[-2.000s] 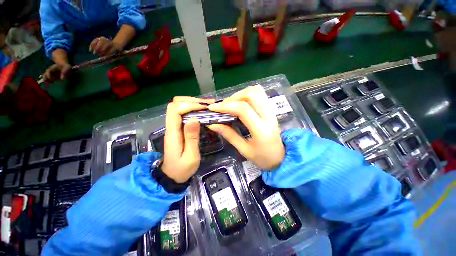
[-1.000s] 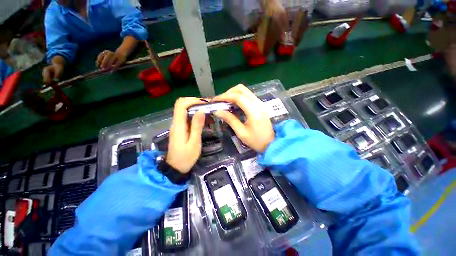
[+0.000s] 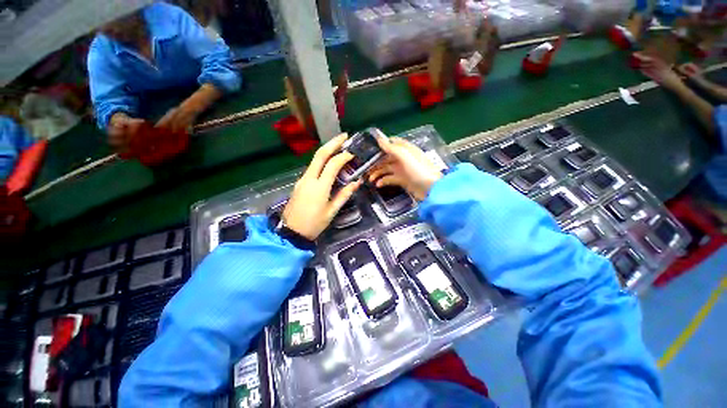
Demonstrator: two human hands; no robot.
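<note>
A dark phone with a silver edge (image 3: 363,156) is held tilted above the far row of the clear phone tray (image 3: 363,374). My left hand (image 3: 317,191) grips its left and near side. My right hand (image 3: 405,166) is at its right side, fingers bent against it. Open-backed phones (image 3: 367,279) with white labels and green areas lie face down in the near row of the tray. More phones sit in the far row, partly hidden by my hands. A black band (image 3: 296,237) is on my left wrist.
A black cover tray (image 3: 119,319) with grey covers is at left, a red and white item (image 3: 60,351) on it. A second clear tray (image 3: 586,179) with phones is at right. A grey post (image 3: 307,68) stands behind. People in blue handle red items across the green line.
The phone has turned from edge-on to showing a dark face, and my hands tilt with it. The view has shifted, so the near row of phones shows higher up.
</note>
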